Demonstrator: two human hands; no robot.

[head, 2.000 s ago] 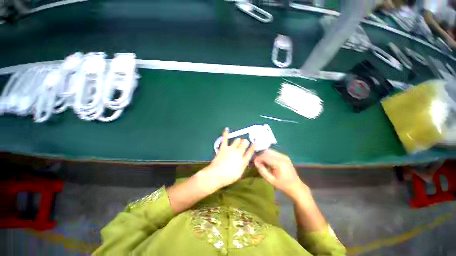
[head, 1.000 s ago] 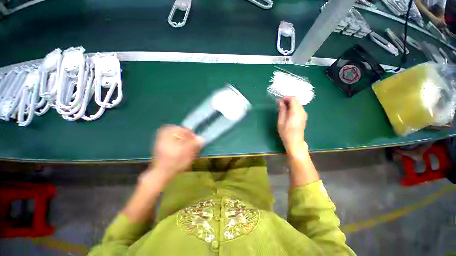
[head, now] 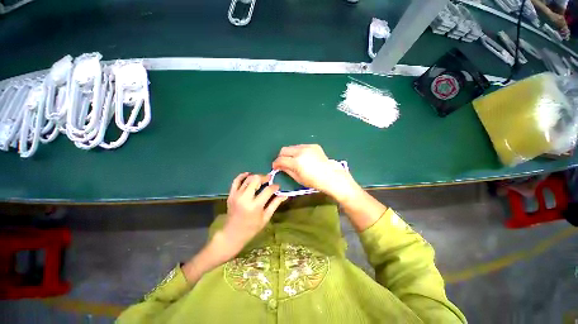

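A white plastic frame (head: 296,192) lies between my hands near the bench's front edge, its looped end to the left. My left hand (head: 249,205) grips the looped end with its fingertips. My right hand (head: 312,166) reaches over the frame, its fingertips at the same looped end, and covers much of the frame's right part. Whether a strip is between the right fingertips cannot be seen. A dense pile of white strips (head: 369,104) lies on the green bench, to the right and beyond my hands.
Stacked white frames (head: 82,104) lie at left. A pale rail (head: 253,65) crosses behind, with a grey post (head: 405,38), black fan (head: 445,85) and bagged yellow contents (head: 520,120) at right. Single frames (head: 242,11) lie beyond the rail. A person's hand (head: 558,24) shows top right.
My right hand has moved from the strip pile left to the frame. The frame, blurred and raised a second ago, is now level near the edge, its loop between both hands' fingertips.
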